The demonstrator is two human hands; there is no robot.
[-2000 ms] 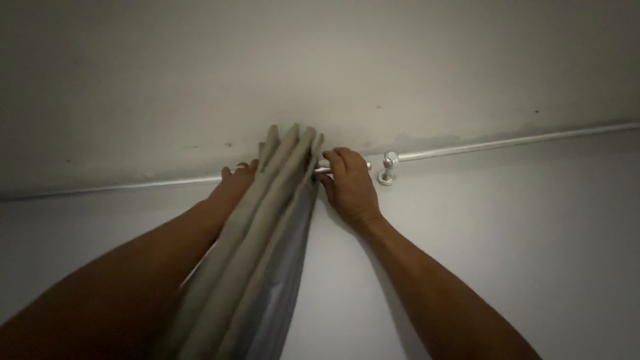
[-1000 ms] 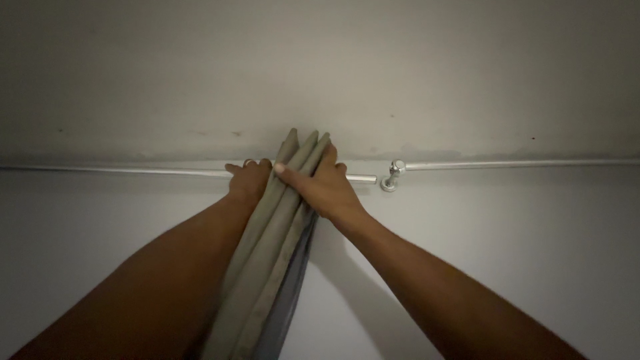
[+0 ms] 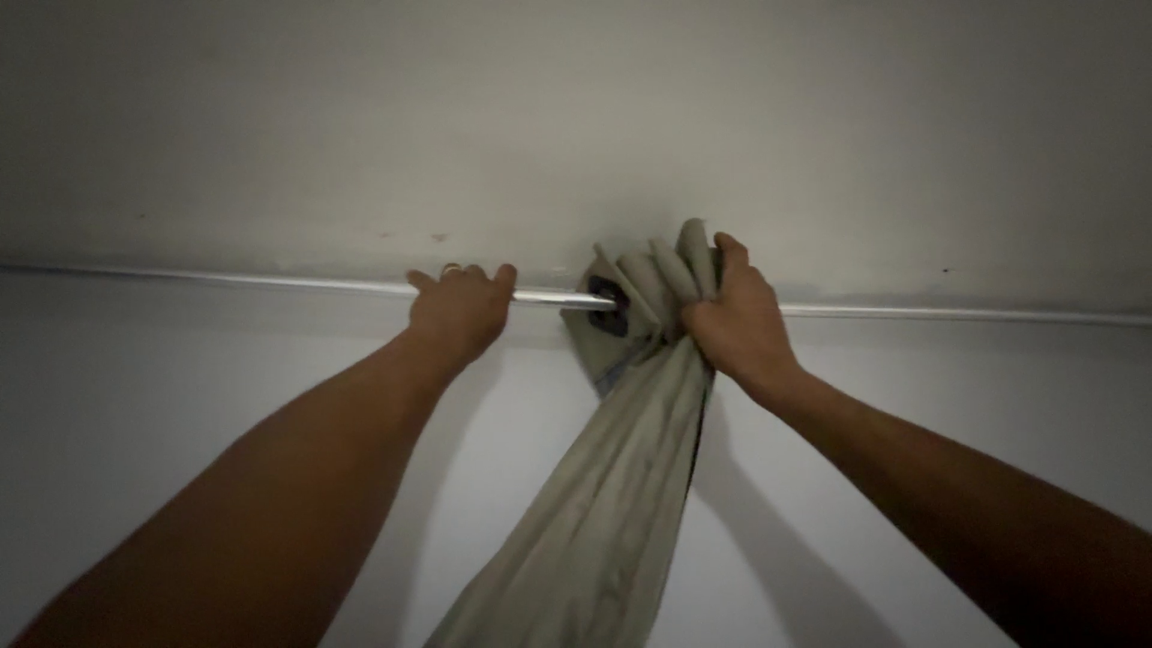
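A bunched grey-green curtain hangs from a shiny metal curtain rod, which passes through a dark eyelet in the curtain's top edge. My left hand, with a ring on one finger, is closed around the rod to the left of the curtain. Gathered folds of the curtain's top are gripped in my right hand, thumb in front. The rod's right end is hidden behind the folds and that hand.
The ceiling lies just above the rod. Behind is a pale wall with shadows of the arms. A thin metallic line runs along the wall's top at the right.
My hands have moved apart, with the left now farther left of the curtain. The curtain's top has fanned open, showing an eyelet. The round rod bracket seen earlier is no longer visible.
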